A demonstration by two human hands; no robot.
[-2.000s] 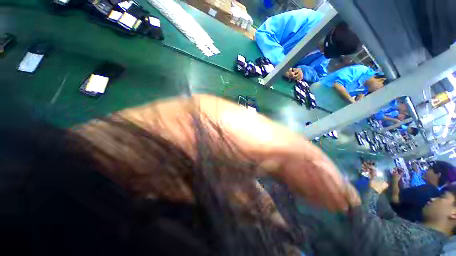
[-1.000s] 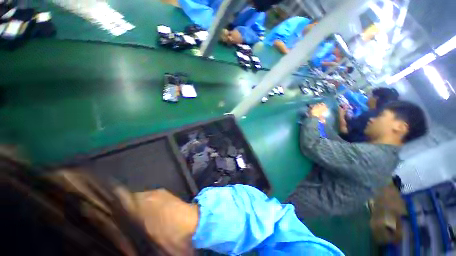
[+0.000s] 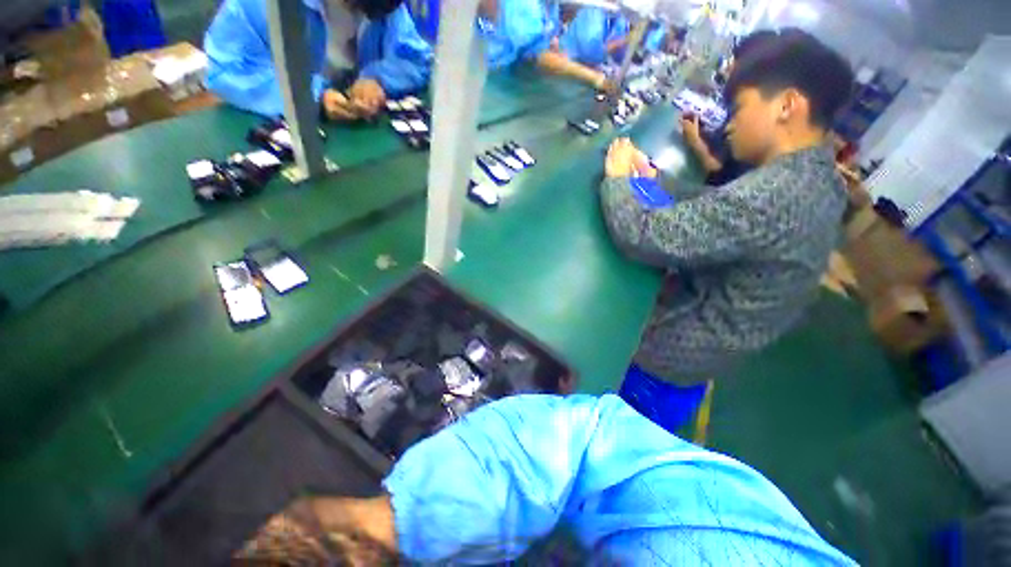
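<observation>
My right hand (image 3: 333,527) is at the bottom edge over the near part of the divided black tray (image 3: 253,447), at the end of a blue sleeve. Dark hair covers part of it and its fingers do not show, so I cannot tell if it holds anything. My left hand is not in view. The left compartment shows a bare dark floor. The right compartment holds a heap of black and grey plastic parts (image 3: 383,401), some shiny. Two phones with white patches (image 3: 242,299) lie side by side on the green belt beyond the tray.
Phone piles (image 3: 235,175), white strips (image 3: 67,217) and cartons (image 3: 100,100) are at the far left. A pale metal post (image 3: 448,144) stands behind the tray. A person in a grey patterned top (image 3: 743,222) is at the right. People in blue smocks work across the line.
The view has swung and levelled, and the tray's parts show larger. The blurred hand and hair that filled the view earlier have dropped to the bottom. The phone pair appears further left.
</observation>
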